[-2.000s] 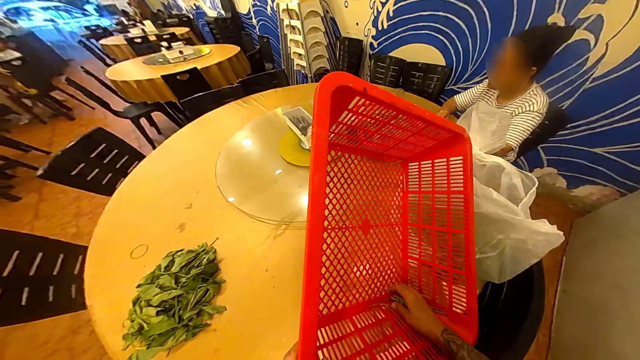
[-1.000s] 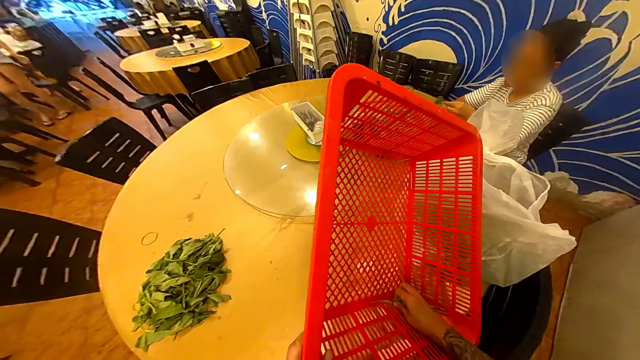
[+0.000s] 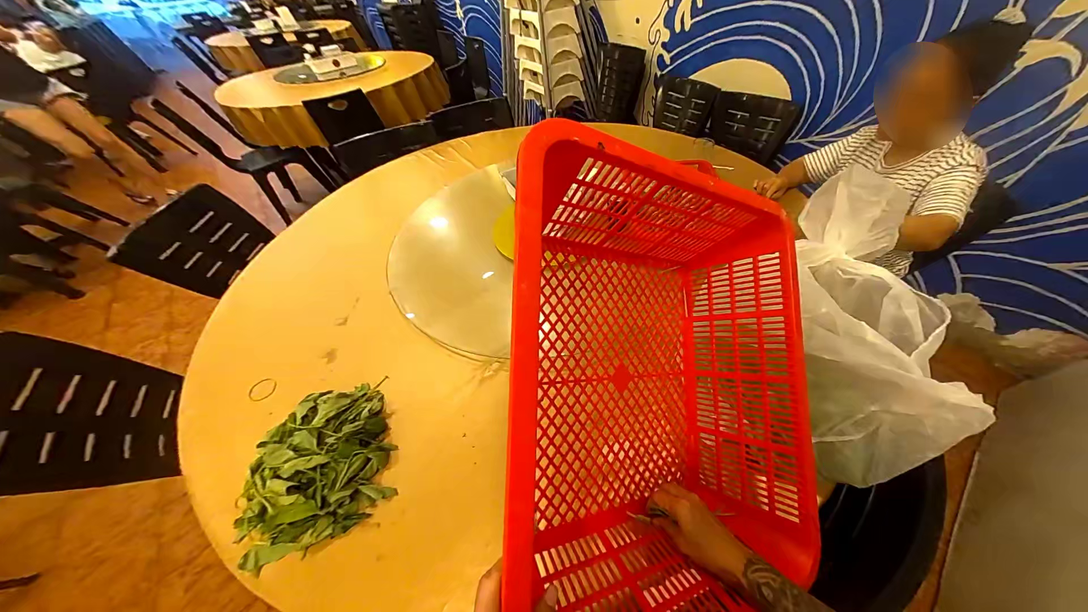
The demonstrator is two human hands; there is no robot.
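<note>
A red plastic basket is tilted up on its side over the round table, its inside facing me. At the bottom edge of the view my left hand grips the basket's near left rim, mostly hidden. My right hand is inside the basket at its lower corner, fingers bent around what look like thin stems or leaf bits. A pile of green leaves lies on the yellow tabletop to the left, touched by neither hand. A rubber band or ring lies near it.
A glass turntable with a yellow disc is behind the basket. Across the table at right sits a person near a white plastic bag. Below the bag is a black tub. Black chairs stand at the left.
The view has shifted slightly. The basket remains tilted, with my right hand in its lower corner and my left hand at the rim; the leaf pile looks unchanged.
</note>
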